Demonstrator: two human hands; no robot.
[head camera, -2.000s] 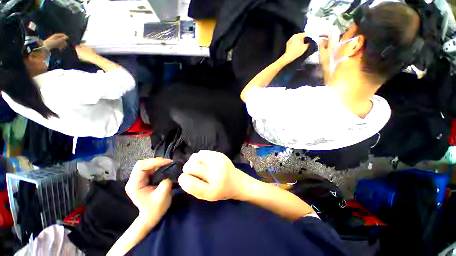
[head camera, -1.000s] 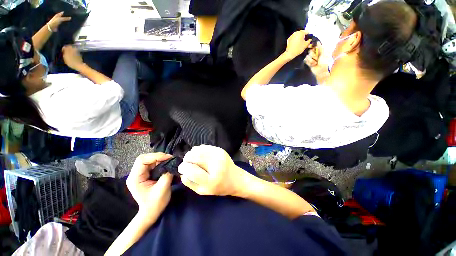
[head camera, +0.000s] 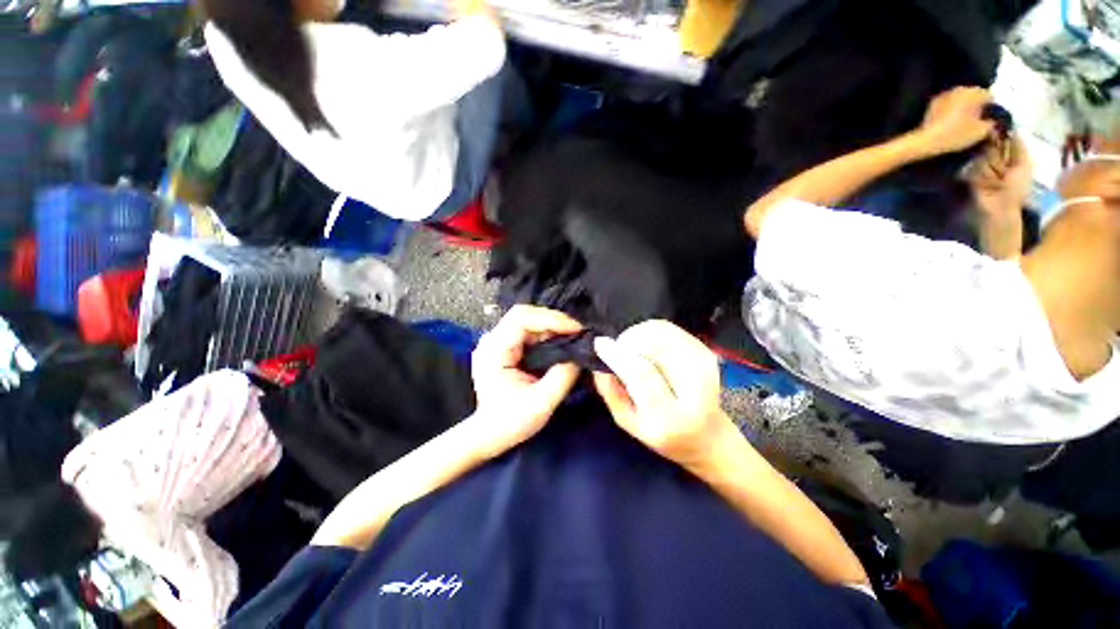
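A black garment (head camera: 620, 261) hangs from my hands toward the floor, with a greyer part showing beyond them. My left hand (head camera: 522, 378) pinches a thick dark fold of it between thumb and curled fingers. My right hand (head camera: 663, 387) is close beside it and pinches the same fold at its right end. The fold shows as a short dark strip between the hands. Whether a tool or thread is in the fingers cannot be told.
A grey basket (head camera: 276, 301) and a blue basket (head camera: 92, 240) stand at the left. Seated people in a white top (head camera: 381, 111), a patterned white top (head camera: 909, 332) and a pale speckled top (head camera: 184, 473) are around me. A white table edge (head camera: 602, 43) is ahead.
The view has swung left, so the surroundings have shifted right and my navy top shows more. My hands still hold the dark fold, close together.
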